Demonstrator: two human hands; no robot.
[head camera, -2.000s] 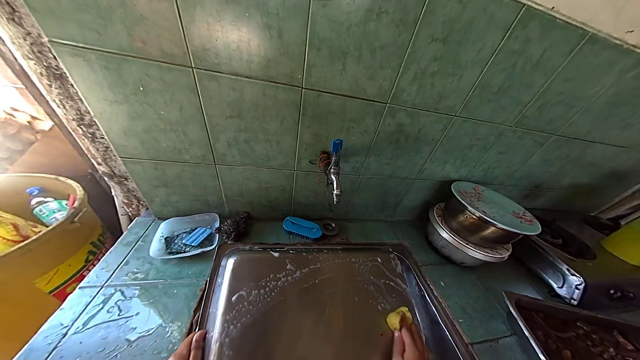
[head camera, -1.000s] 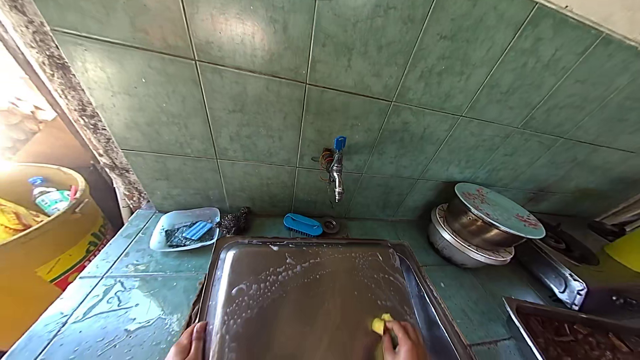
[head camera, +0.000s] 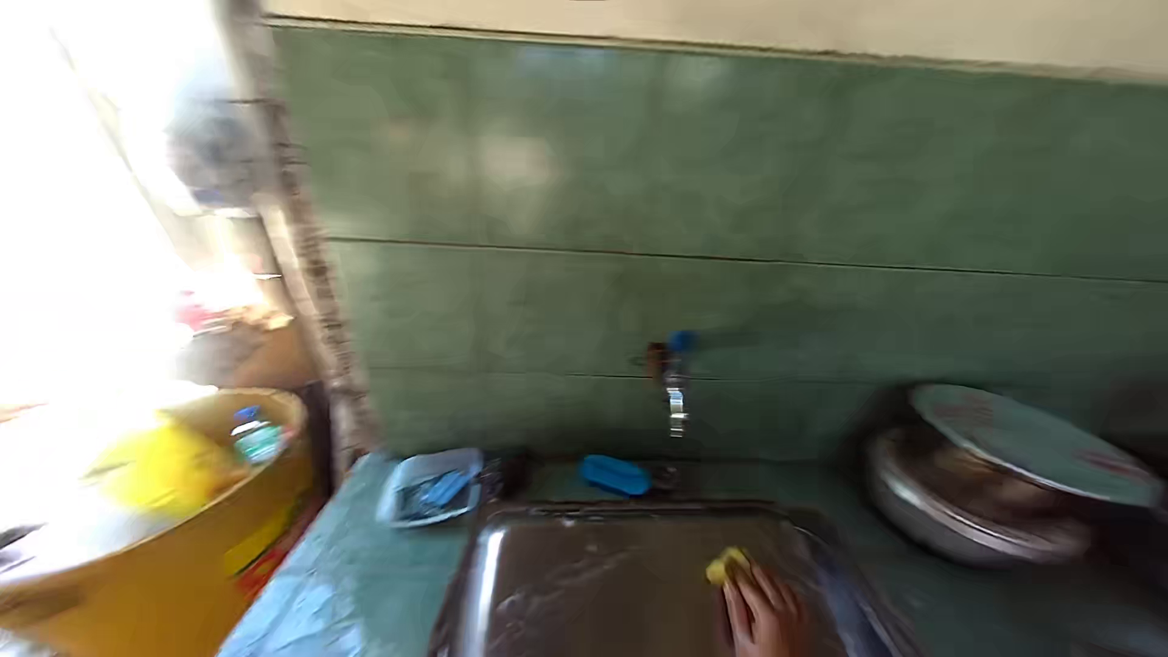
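Note:
A yellow sponge (head camera: 728, 567) is under the fingertips of my right hand (head camera: 765, 613), which presses it on the inside of a large rectangular metal tray (head camera: 630, 598). Thin suds streak the left part of the tray. The tray lies over the place below the wall tap (head camera: 675, 383), which has a blue handle. My left hand is out of the frame. Behind the tray's back edge rests a blue scrub brush (head camera: 615, 475). The view is blurred.
A plastic container (head camera: 388, 506) with a blue item sits at the left, beside a dark scouring pad (head camera: 505, 476). A yellow barrel (head camera: 182, 538) holding a bottle stands further left. Stacked metal pots (head camera: 967, 529) under a plate (head camera: 1036, 443) are at the right. Green tiles (head camera: 584, 310) cover the wall.
My right hand has moved the sponge farther back on the tray. My left hand, at the tray's left edge before, has left the view. The view has swung up and left.

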